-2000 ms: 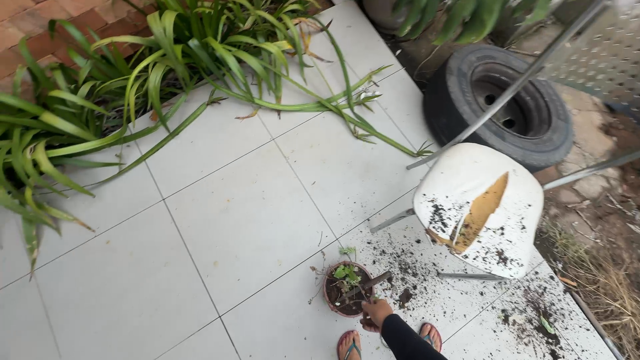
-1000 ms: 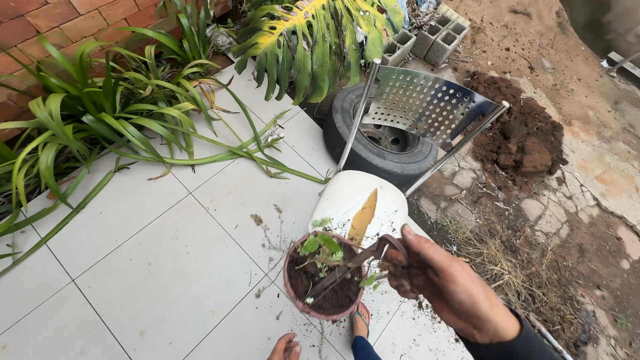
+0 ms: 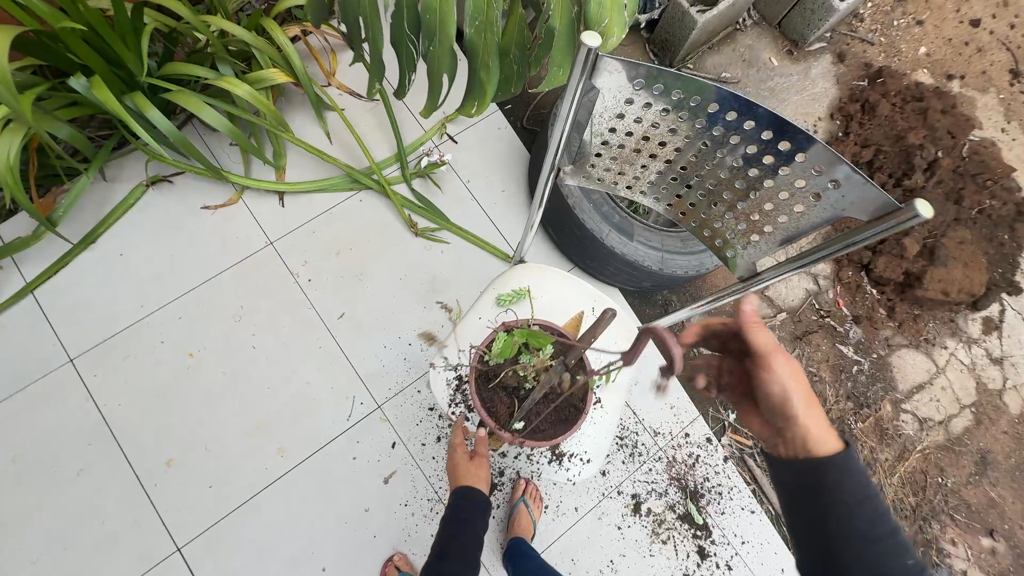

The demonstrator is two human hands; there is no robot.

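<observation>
A reddish-brown plant pot (image 3: 478, 392) with dark soil and small green plants rests on the white seat (image 3: 600, 448) of a metal-backed chair. A rusty trowel (image 3: 552, 376) stands tilted in the soil, its dark handle over the pot's right rim. My left hand (image 3: 468, 460) is at the pot's lower left rim, thumb and fingers apart. To the right of the pot, my right hand (image 3: 756, 376) is raised with its fingers spread, beside a curved rusty brown hook or handle (image 3: 660, 344); whether they touch is unclear. A thin, dark length runs from that piece toward the pot.
The chair's perforated metal back (image 3: 720, 152) rises in front of a tyre (image 3: 616, 248). Strappy green leaves (image 3: 200, 112) spread over white floor tiles (image 3: 216, 400) at the upper left. Loose soil lies scattered around the seat; a brown soil heap (image 3: 928, 192) and concrete blocks (image 3: 696, 28) are beyond.
The pot, on the floor two seconds ago, is now on the chair seat. My left hand has come to its rim. My right hand has moved away from the pot since one second ago.
</observation>
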